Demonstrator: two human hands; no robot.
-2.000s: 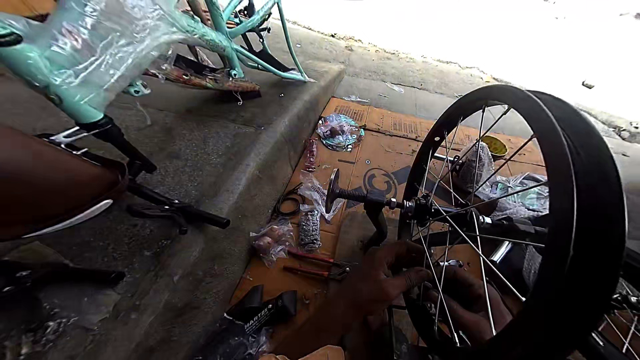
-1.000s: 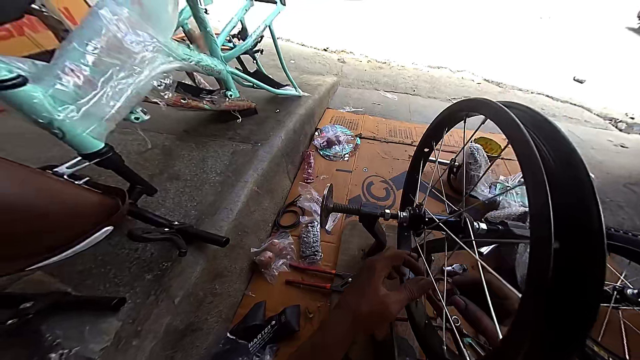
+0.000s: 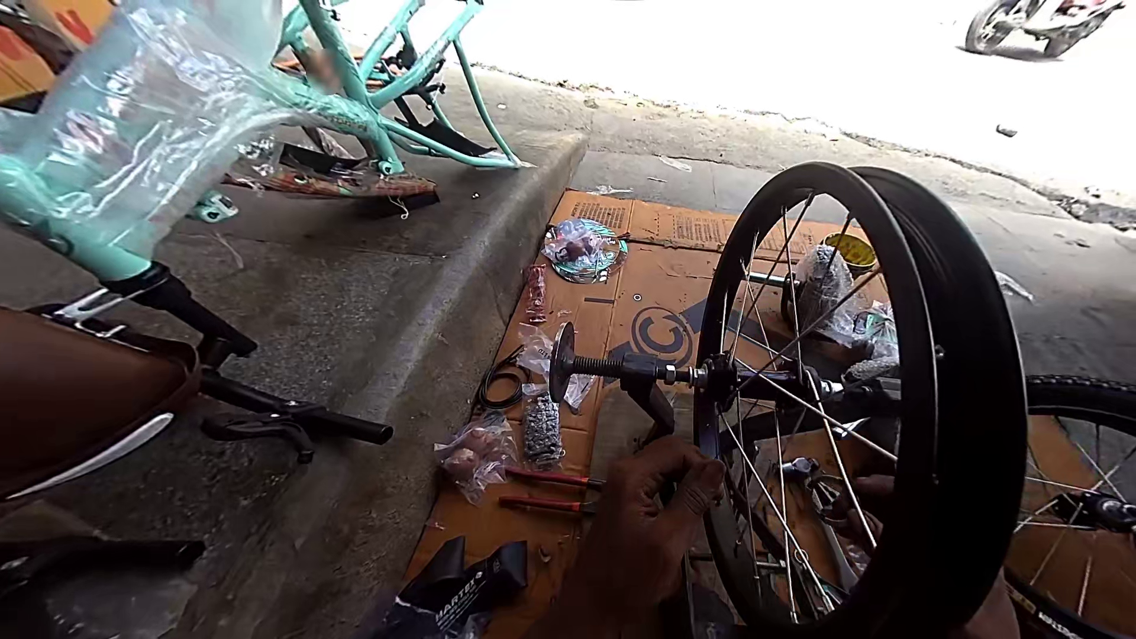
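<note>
A spoked bicycle wheel rim (image 3: 963,399) without a tire stands upright at the right, its hub on a black stand with a threaded spindle (image 3: 599,366) and a round disc at the left end. My left hand (image 3: 652,510) is at the near left edge of the rim, thumb and fingers bent together; whether they pinch the rim or something small cannot be told. My right hand (image 3: 865,515) is partly hidden behind the spokes and rim, by a small metal piece (image 3: 801,468). Red-handled pliers (image 3: 550,504) lie left of my left hand on the printed cardboard (image 3: 612,306).
A mint-green bicycle frame (image 3: 355,111) in clear plastic stands on the concrete step at left, near a brown saddle (image 3: 89,399) and black handlebar (image 3: 293,413). Plastic-wrapped parts (image 3: 479,453) and a yellow container (image 3: 849,253) lie on the cardboard. Another wheel (image 3: 1083,390) is at right.
A parked or passing motorcycle now shows at the upper right edge. My left hand remains near the rim's lower left side, its fingers slightly shifted.
</note>
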